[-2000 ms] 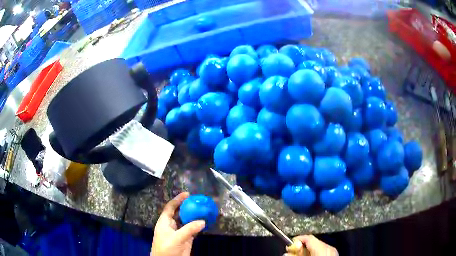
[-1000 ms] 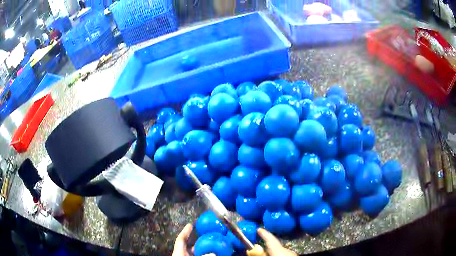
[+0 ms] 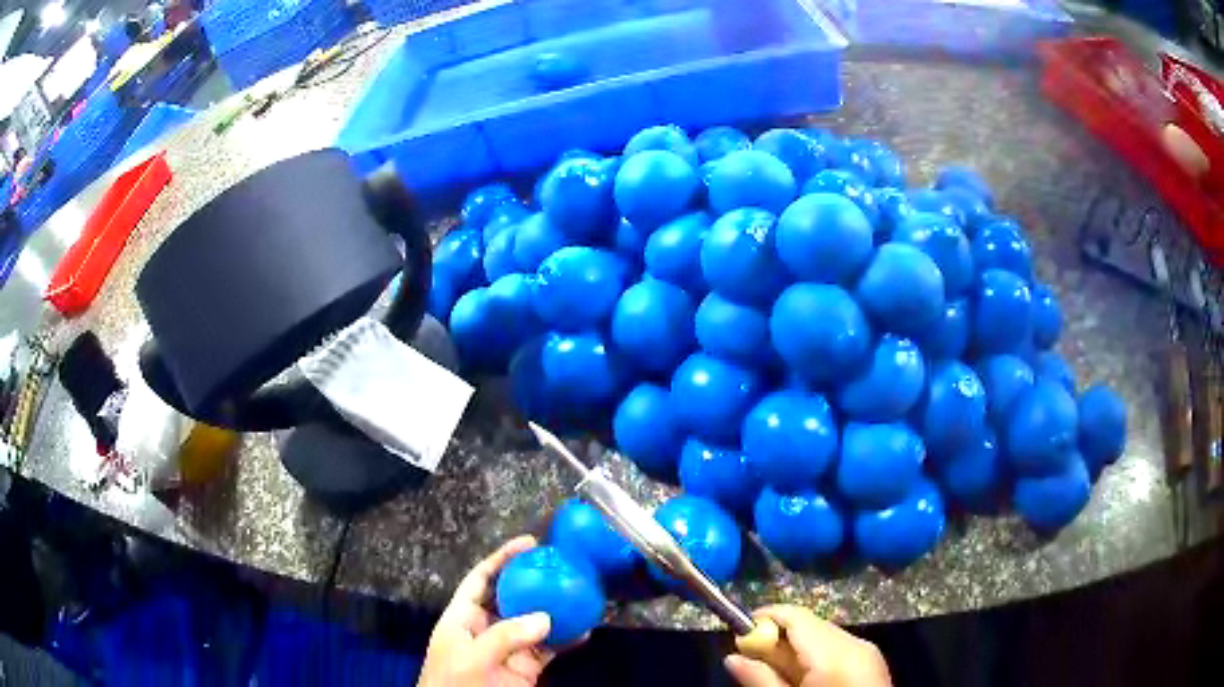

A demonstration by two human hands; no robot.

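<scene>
My left hand (image 3: 490, 631) holds a glossy blue ball (image 3: 552, 595) at the bench's front edge, at the bottom centre. My right hand (image 3: 812, 651) grips the pale wooden handle of a wax knife (image 3: 647, 533). Its silvery blade points up and left, above the bench, and passes in front of two loose blue balls. One loose ball (image 3: 592, 534) is just behind the held ball. The other (image 3: 703, 541) lies right of the blade. A large pile of blue balls (image 3: 822, 333) fills the middle of the bench. The knife tip is clear of the held ball.
A black drum on a round base (image 3: 262, 282) stands left of the pile, with a white ridged flap (image 3: 392, 399). A blue tray (image 3: 591, 101) lies behind the pile. Red trays are at left (image 3: 110, 231) and right (image 3: 1121, 114). Spare wooden-handled tools (image 3: 1179, 409) lie far right.
The view tilted down and back again. Two balls now lie loose near the front edge, and the upper front of the pile has changed. My left hand holds a ball near the bench edge.
</scene>
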